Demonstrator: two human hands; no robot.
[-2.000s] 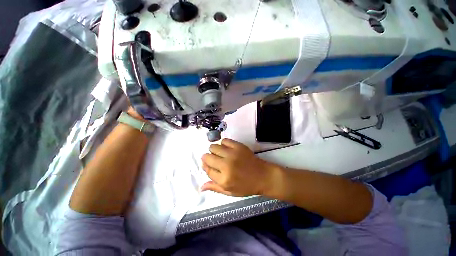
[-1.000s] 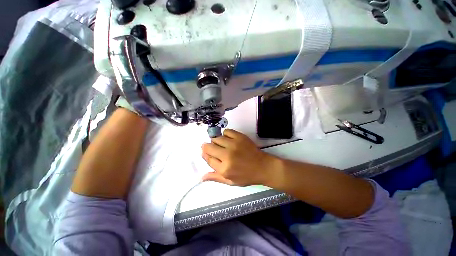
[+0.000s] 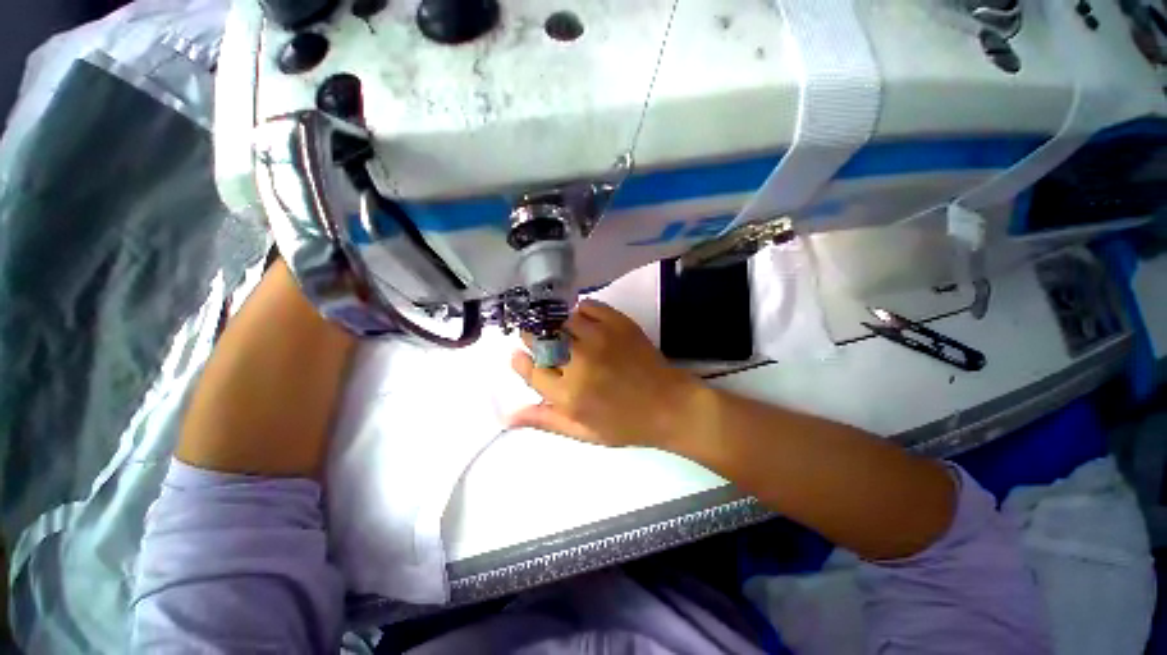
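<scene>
The white garment piece [image 3: 390, 467] lies on the table under the needle area and hangs over the front edge. The sewing machine [image 3: 666, 115] spans the top, white with a blue stripe. My right hand [image 3: 602, 378] lies on the cloth beside the grey knob [image 3: 552, 348], fingers bent and close to the presser foot area [image 3: 527, 307]; whether it pinches cloth is unclear. My left forearm reaches up behind the machine head, and my left hand is hidden behind it.
A black phone [image 3: 706, 311] lies under the arm, with a white scrap [image 3: 787, 301] beside it. Thread snips [image 3: 928, 342] lie to the right. Grey cloth [image 3: 109, 256] is heaped at left. White pieces [image 3: 1075, 550] lie at lower right. A ruled strip [image 3: 614, 535] edges the table.
My right hand has moved slightly up, closer beside the knob. The white cloth has shifted up and left, baring more table. My left hand, partly seen at the wrist earlier, is further behind the head.
</scene>
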